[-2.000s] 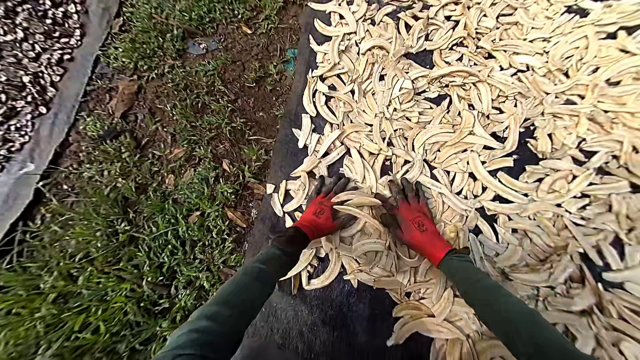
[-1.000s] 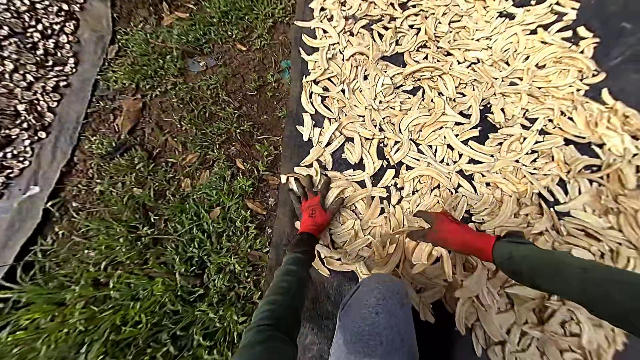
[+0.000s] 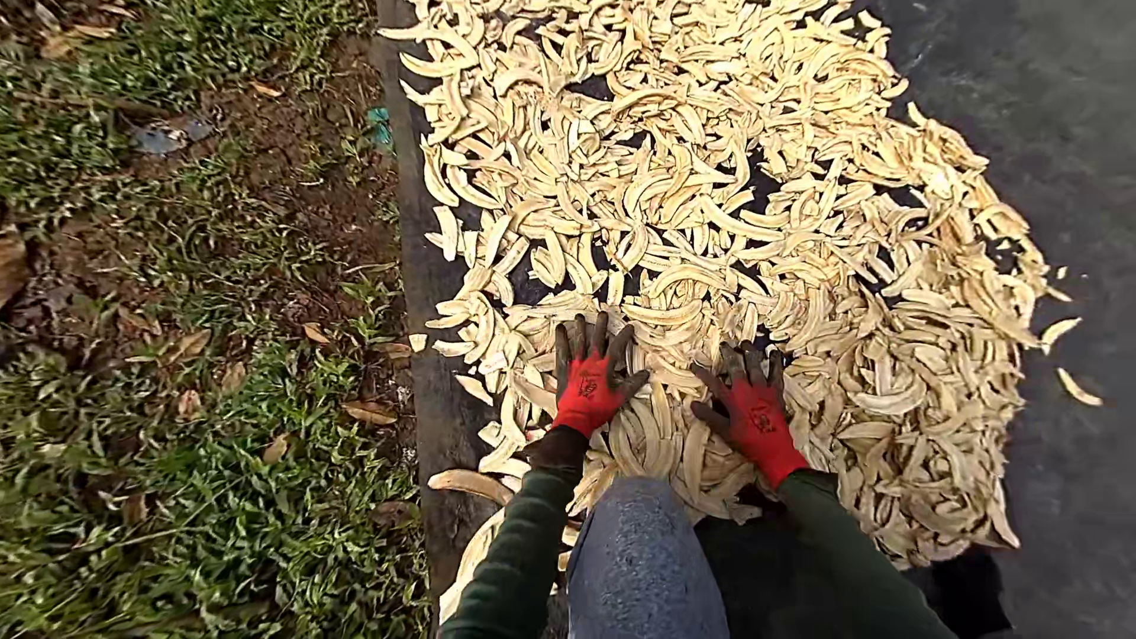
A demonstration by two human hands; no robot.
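Observation:
Pale, curved dried slices that look like banana or plantain (image 3: 692, 191) lie in a wide layer on a dark sheet (image 3: 1065, 497). My left hand (image 3: 590, 377), in a red glove with dark fingers, rests palm down on the slices with its fingers apart. To its right, my right hand (image 3: 750, 413), gloved the same way, lies on them too, fingers spread. Neither hand is closed around a slice. Between and below the hands the slices are heaped closer together, and what lies under the palms is hidden.
Grass and bare soil (image 3: 213, 266) with fallen leaves run along the left of the sheet. My knee (image 3: 643, 550) in grey cloth is just below the hands. A few loose slices (image 3: 1078, 388) lie off the layer's right edge. A teal scrap (image 3: 380, 127) is on the soil.
My right hand has moved in closer to my left hand since one second ago, and its fingers now show spread. The knee was out of view two seconds ago. The view has shifted right.

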